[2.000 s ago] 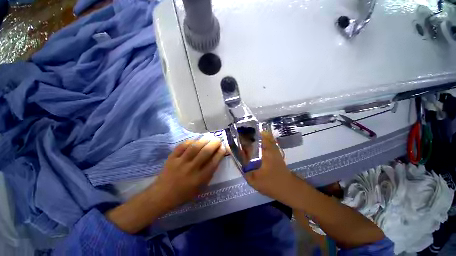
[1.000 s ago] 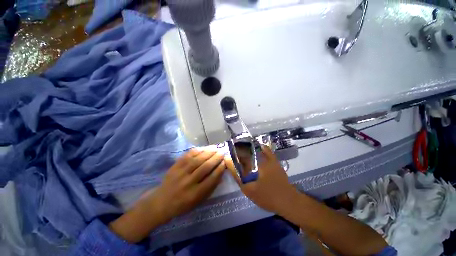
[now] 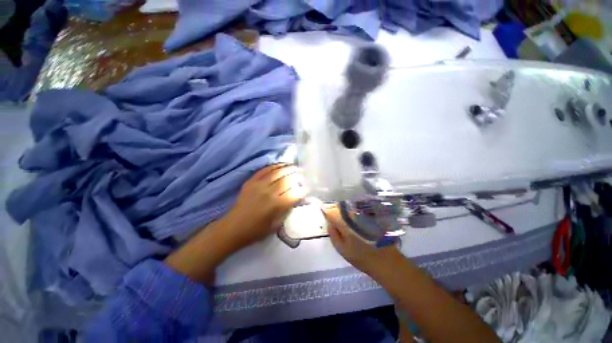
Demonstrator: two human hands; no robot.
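The blue striped shirt [image 3: 161, 147] lies in a large soft heap left of the white sewing machine head [image 3: 429, 127]. My left hand [image 3: 272, 197] lies on the cloth's edge at the lit needle area, fingers close together; whether they pinch the cloth is hidden by glare. My right hand [image 3: 352, 244] is just right of the needle plate [image 3: 307, 222], partly behind the curved shiny metal guard [image 3: 376, 218]. Its fingertips are near the needle area, and what they touch is hidden. The needle and presser foot cannot be made out.
Dark red snips [image 3: 490, 218] lie on the machine bed. Orange-handled scissors [image 3: 562, 246] hang at the right table edge above a ruffled white bundle [image 3: 530, 305]. More blue cloth [image 3: 302, 17] lies behind the machine. The ruler-marked table edge [image 3: 288, 298] runs in front. A glossy brown package [image 3: 134, 47] is at back left.
The camera view has shifted, showing more behind the machine. My left hand has moved away from the guard, uncovering the needle plate between my hands. My right hand remains by the guard.
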